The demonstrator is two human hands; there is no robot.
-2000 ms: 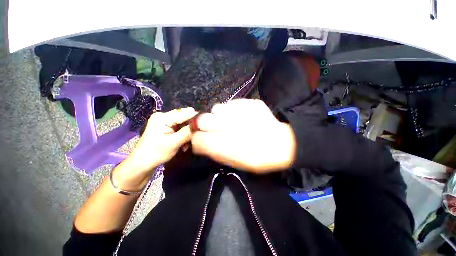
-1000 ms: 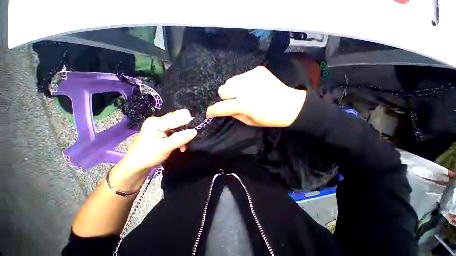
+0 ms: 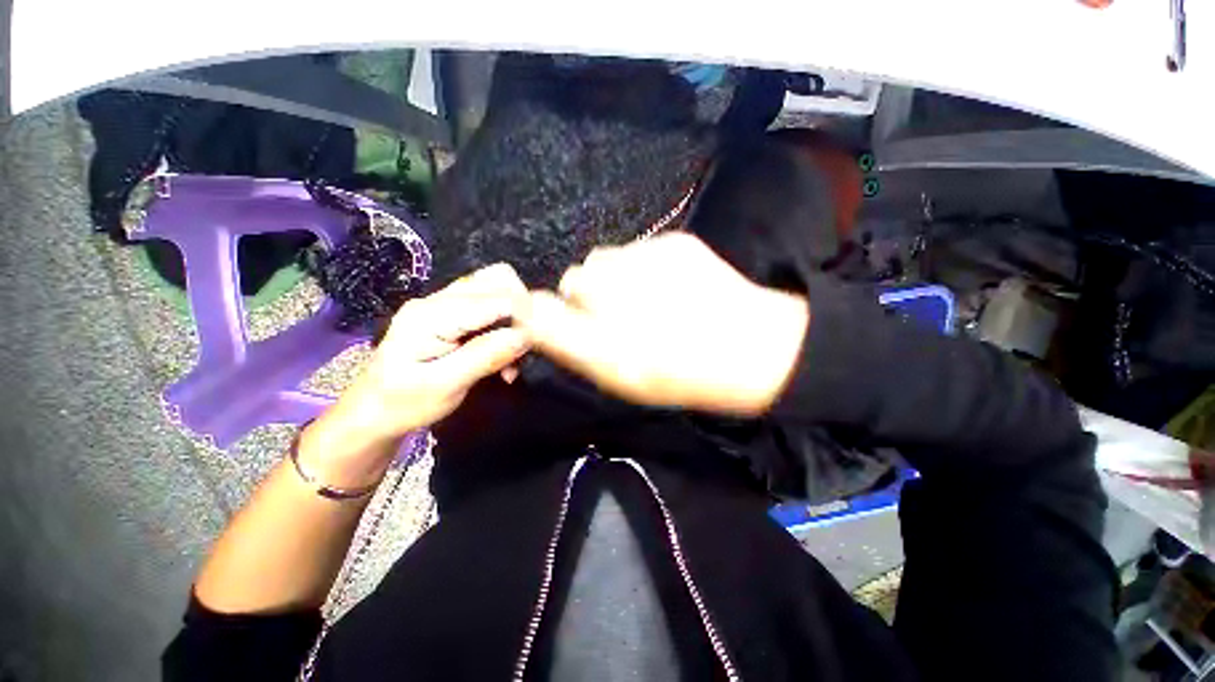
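Note:
A dark speckled garment (image 3: 546, 187) lies over my lap. A silvery chain trim (image 3: 677, 213) runs along its edge beyond my hands, and a length hangs loose by my left wrist. My left hand (image 3: 453, 340) pinches the garment edge between thumb and fingers. My right hand (image 3: 673, 320), slightly blurred, meets the left fingertips at the edge, its fingers closed together. A needle or thread cannot be made out. The edge between the fingers is mostly hidden by the hands.
A white table (image 3: 600, 27) curves across the top, with a slim tool (image 3: 1175, 33) at its right. A purple stool (image 3: 220, 293) at left carries a glittery black heap (image 3: 367, 273). A blue basket (image 3: 853, 500) stands right of the garment. My open jacket has two zip lines (image 3: 546, 573).
My right hand has moved down and left from above the edge to meet my left fingertips. The trim stretch between the hands is now covered, and the trim beyond them shows again.

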